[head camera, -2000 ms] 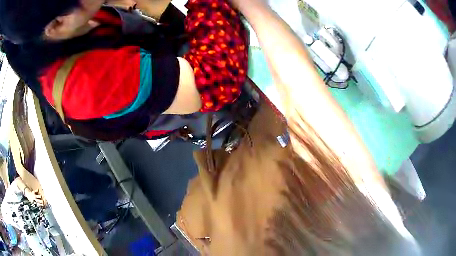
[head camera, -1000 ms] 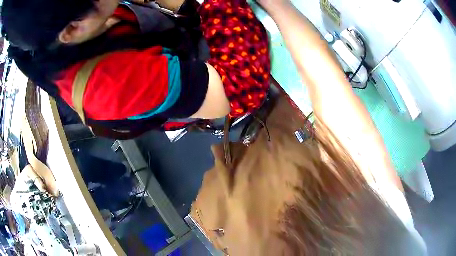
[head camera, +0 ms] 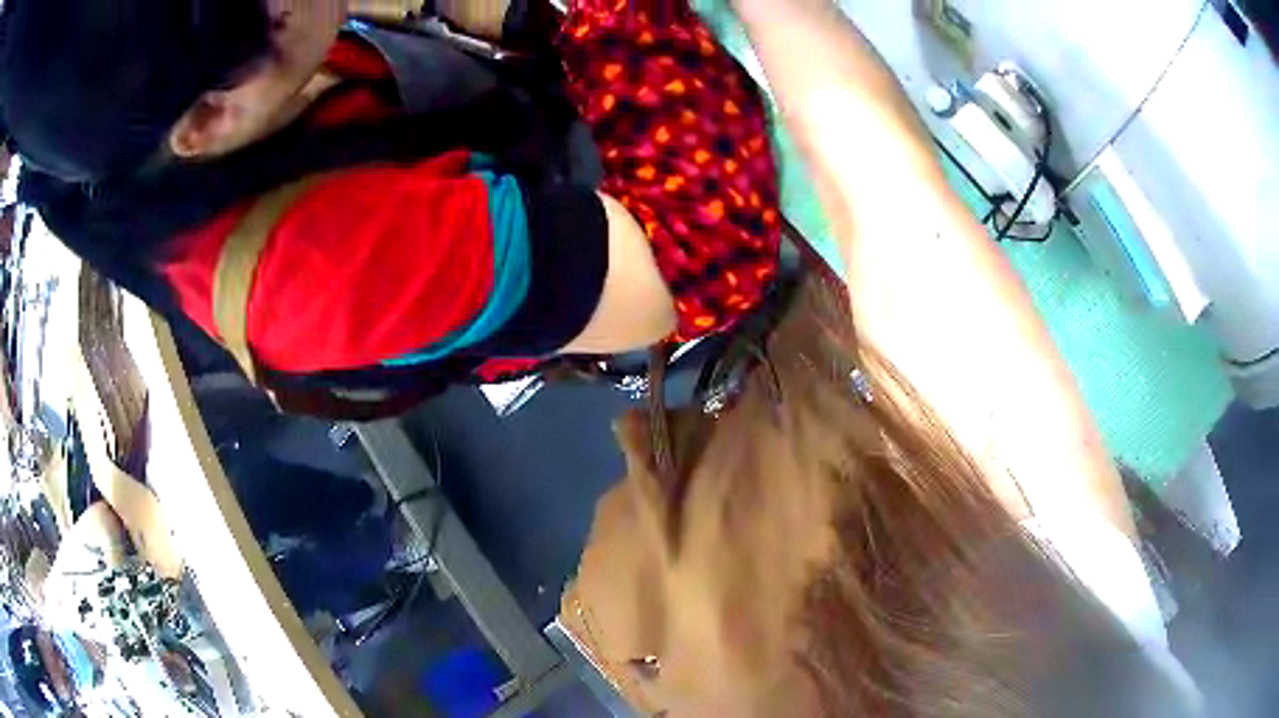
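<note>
Tan-brown bag panels (head camera: 701,561) hang or lie at the lower centre. Narrow brown straps (head camera: 659,421) and small shiny metal parts (head camera: 715,400) are at their upper edge. Blurred, dark brown strands cover their right side. A bare forearm, apparently my right, runs from the lower right to the top edge, in front of a pale green surface (head camera: 1122,365). My right hand is cut off beyond the top edge. My left hand is not in view. What either hand holds cannot be seen.
A person in a red top (head camera: 379,267) with a red patterned sleeve (head camera: 687,154) is close at upper left. A large white machine body (head camera: 1178,126) and a small white device with black cable (head camera: 1013,147) are at right. A curved table edge (head camera: 232,519), metal frame (head camera: 456,575) and blue object (head camera: 463,683) are at left.
The view has shifted, so the person, panels and table edge appear farther right and slightly lower. The forearm still reaches the top edge. No grasp or release is visible.
</note>
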